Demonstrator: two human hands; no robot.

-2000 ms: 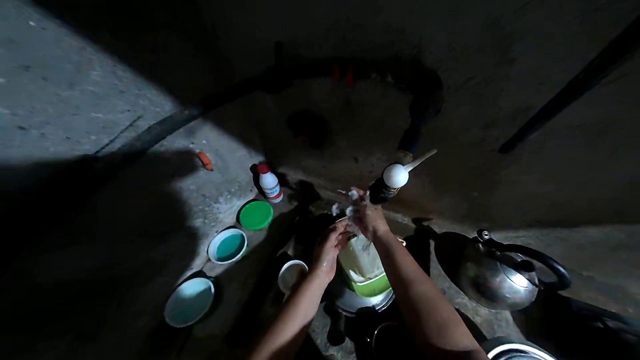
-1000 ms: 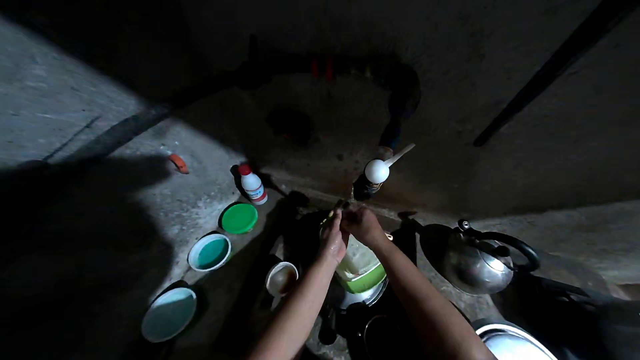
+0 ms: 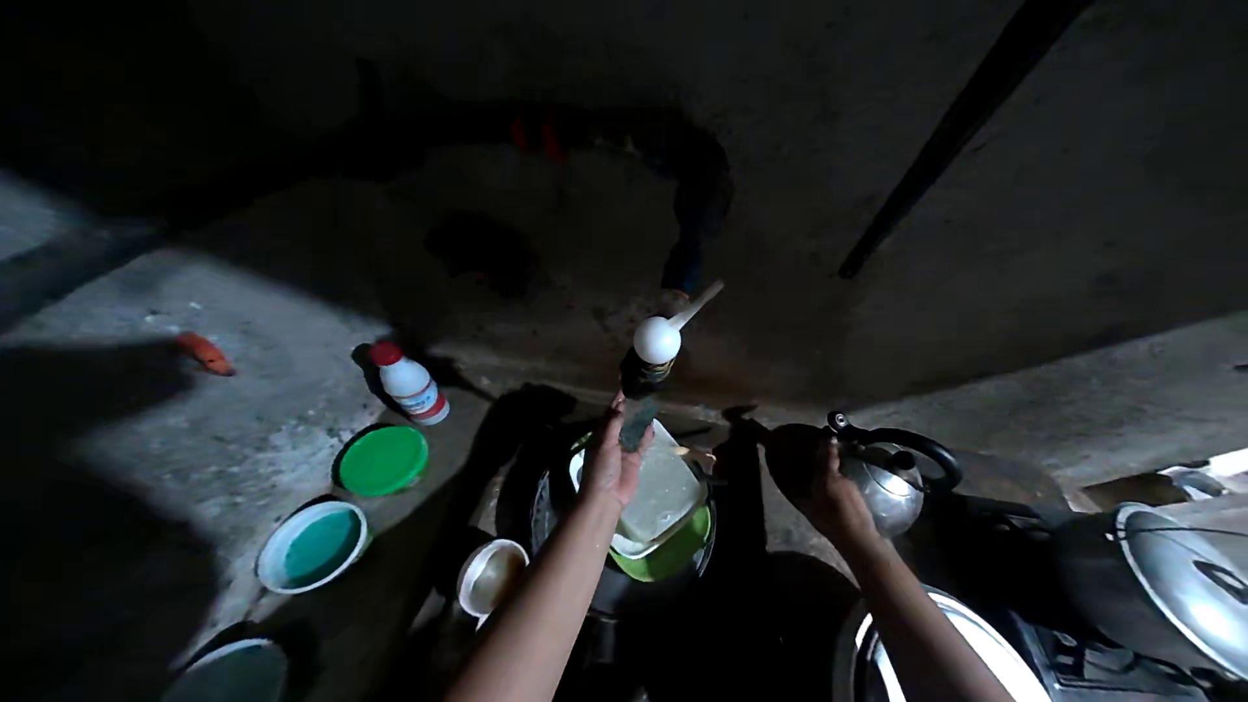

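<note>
My left hand [image 3: 614, 458] holds a small greyish-green piece, perhaps a scouring pad [image 3: 639, 419], above a rectangular whitish plastic container [image 3: 658, 497]. That container lies on a green container [image 3: 673, 556] in a dark round basin. Out to the right, my right hand [image 3: 838, 497] is beside a metal kettle [image 3: 885, 487] with a black handle; its fingers point up and I cannot tell whether they touch the kettle. Beyond my left hand, a white ladle or scoop [image 3: 657, 340] rests on top of a dark jar or can.
On the left are a white bottle with a red cap [image 3: 409, 382], a green lid [image 3: 383, 460], a white-rimmed bowl [image 3: 312, 546] and another bowl [image 3: 229, 673]. A cup [image 3: 492, 577] stands near my left forearm. Lidded pots [image 3: 1194, 575] stand at right; a dark pipe [image 3: 702, 195] runs along the wall.
My hands were together over the container; now they are apart. The right one has moved right, to beside the kettle, while the left stays over the container with the greyish-green piece.
</note>
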